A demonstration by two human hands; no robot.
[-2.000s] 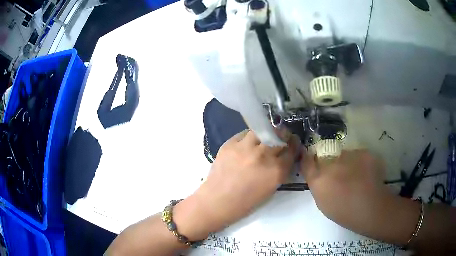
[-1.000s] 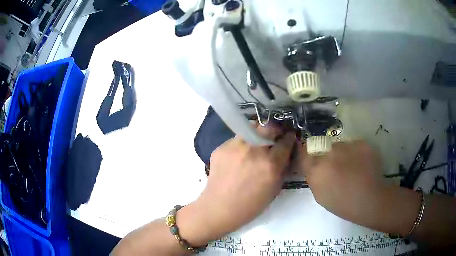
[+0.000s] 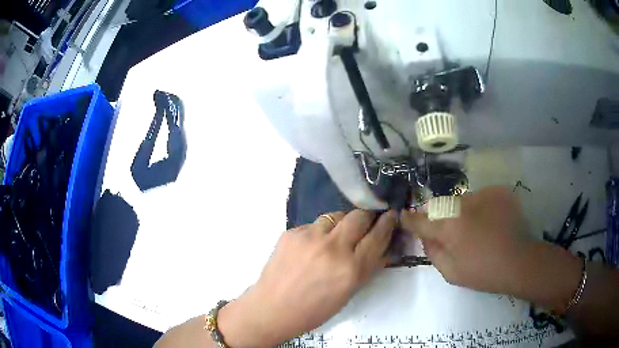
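Observation:
A black fabric panel point(image 3: 315, 194) lies at the needle area of the white sewing machine point(image 3: 543, 61), partly under the machine's pale guard. My left hand point(image 3: 326, 255) presses on the panel's near edge, fingertips just in front of the presser foot area. My right hand point(image 3: 475, 234) is beside it, its fingertips pinching the black fabric edge close to my left fingertips. A dark zipper band edge point(image 3: 410, 261) shows between and below the hands. The needle and the presser foot's contact with the cloth are hard to make out.
A black zipper band loop point(image 3: 175, 146) and a black panel point(image 3: 114, 238) lie on the white table at left. A blue bin point(image 3: 76, 204) heaped with black bands stands at the left edge. Black snips point(image 3: 574, 221) lie right of my right hand. Ruler marks run along the near edge.
My left hand has shifted back from the needle and its fingers are now more spread out, with a ring showing. My right hand stays close by. The view has shifted slightly.

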